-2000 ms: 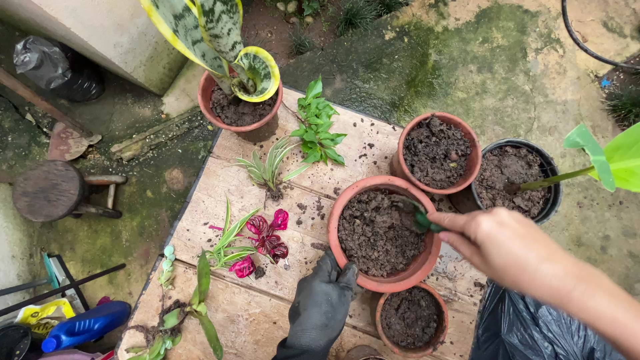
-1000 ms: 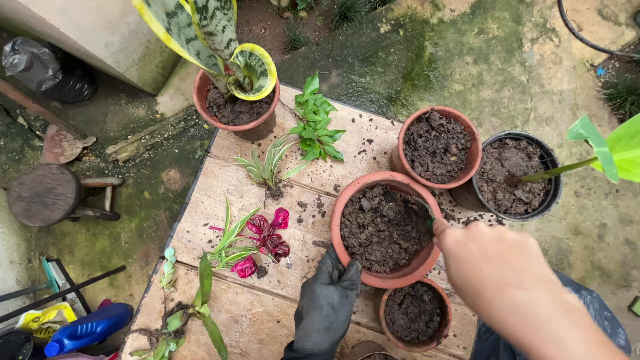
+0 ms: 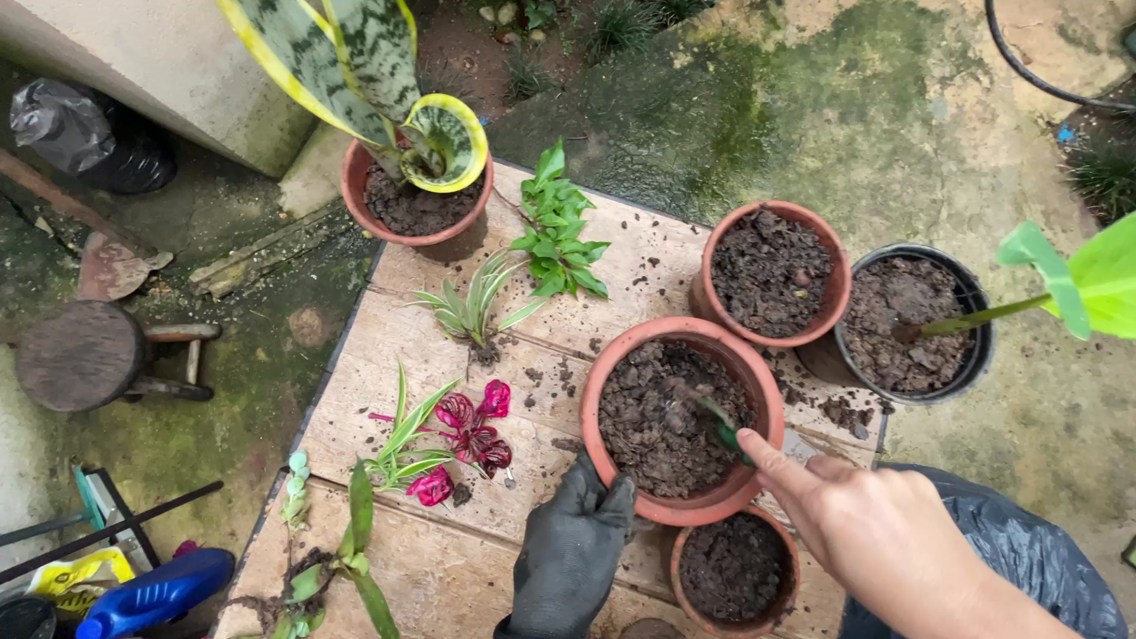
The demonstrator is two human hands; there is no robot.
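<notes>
My left hand (image 3: 577, 541), in a black glove, grips the lower left rim of a large terracotta-coloured pot (image 3: 596, 390) filled with dark soil (image 3: 661, 417). My bare right hand (image 3: 852, 510) holds a small green-handled garden tool (image 3: 729, 433); its head is in the soil, partly hidden and blurred. Close by stand a smaller soil-filled pot (image 3: 710, 275) above, another small pot (image 3: 785, 590) below, and a black pot (image 3: 987, 355) with a broad-leaved plant (image 3: 1100, 275). Left of the large pot lie a green leafy cutting (image 3: 559, 231), a spider plant (image 3: 470, 311) and a magenta-leaved cutting (image 3: 475, 435).
A potted snake plant (image 3: 355, 71) stands at the wooden table's (image 3: 532, 479) far corner. Succulent cuttings (image 3: 297, 488) and a rooted green plant (image 3: 359, 532) lie at lower left. Beyond are a wooden stool (image 3: 80, 355), a blue bottle (image 3: 160, 590) and a black plastic bag (image 3: 1021, 532).
My right hand has moved the green-handled tool within the large pot, from its rim into the soil, and the soil surface looks more disturbed. My left hand stays on the pot's rim.
</notes>
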